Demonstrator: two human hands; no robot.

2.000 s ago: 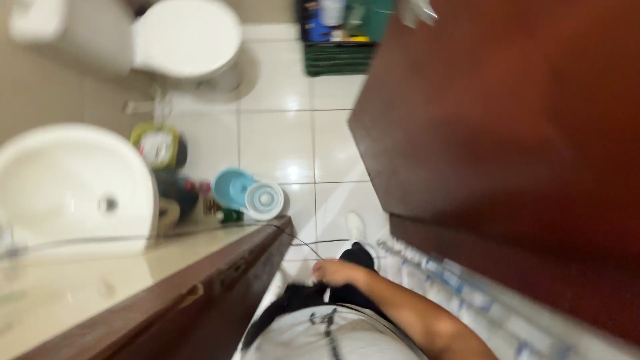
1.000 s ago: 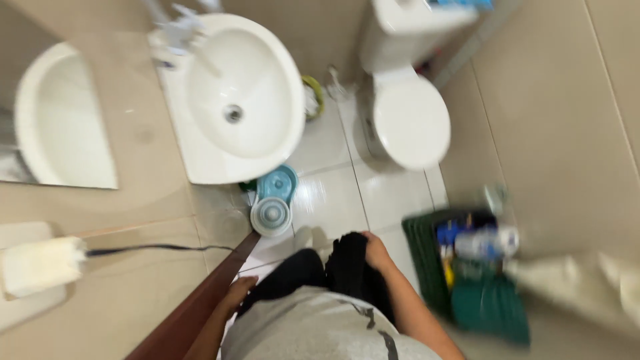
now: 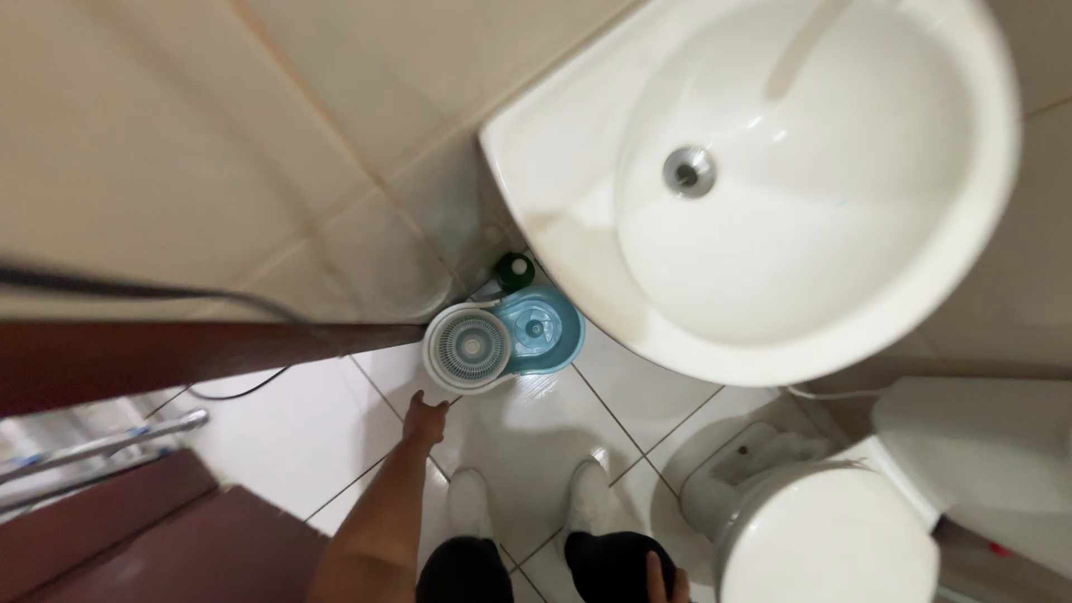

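Note:
My left hand (image 3: pixel 425 419) reaches down over the floor tiles with its fingers apart and nothing in them. Just beyond its fingertips stands a blue and white spin-mop bucket (image 3: pixel 559 364), its round slotted wringer basket (image 3: pixel 471 345) on the left side. A dark green bottle with a white cap (image 3: pixel 515 270) is behind the bucket, by the wall. At the bottom edge, my right hand (image 3: pixel 667 579) rests against my black-trousered knee; only some of its fingers show, and no object is seen in it.
A white washbasin (image 3: pixel 578 180) overhangs the floor at upper right. The white toilet (image 3: pixel 829 536) is at lower right. A brown door frame (image 3: pixel 209 356) and a dark cable (image 3: pixel 243 392) lie left, with a metal rack (image 3: pixel 109 444) below them.
The view has turned and come much closer to the bucket and basin. My left hand now reaches out toward the bucket; one second ago it was close beside my body.

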